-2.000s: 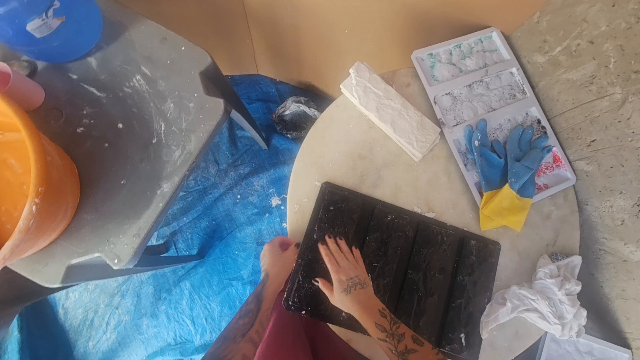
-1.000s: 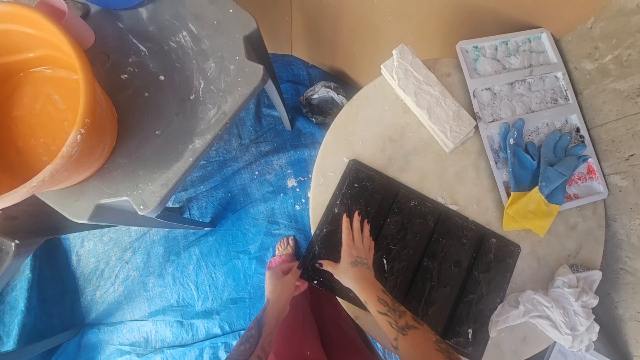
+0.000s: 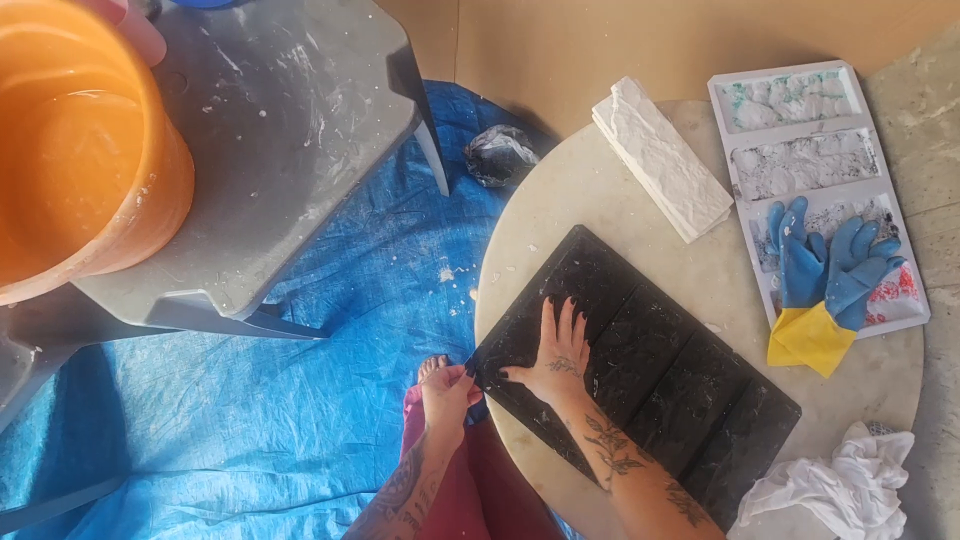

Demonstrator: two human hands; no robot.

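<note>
A black mold tray (image 3: 660, 360) with several long sections lies on the round stone-topped table (image 3: 540, 202). My left hand (image 3: 446, 394) pinches the tray's left corner between thumb and fingers. Spread flat, my right hand (image 3: 559, 356) rests on the section nearest that corner. Behind the tray lie white textured slabs (image 3: 660, 157), stacked. At the right, a white mold tray (image 3: 806, 161) holds white, green, black and red residue, with blue and yellow rubber gloves (image 3: 806, 262) lying over its lower part.
A crumpled white cloth (image 3: 832, 487) lies at the table's lower right edge. On the left, an orange bucket (image 3: 161, 195) of liquid stands on a grey plastic stool (image 3: 300, 150). A blue tarp (image 3: 300, 420) covers the floor, with a crumpled plastic bag (image 3: 501, 156) on it.
The view has shifted somewhat. My left hand stays at the tray's corner, and my right hand remains spread on its surface.
</note>
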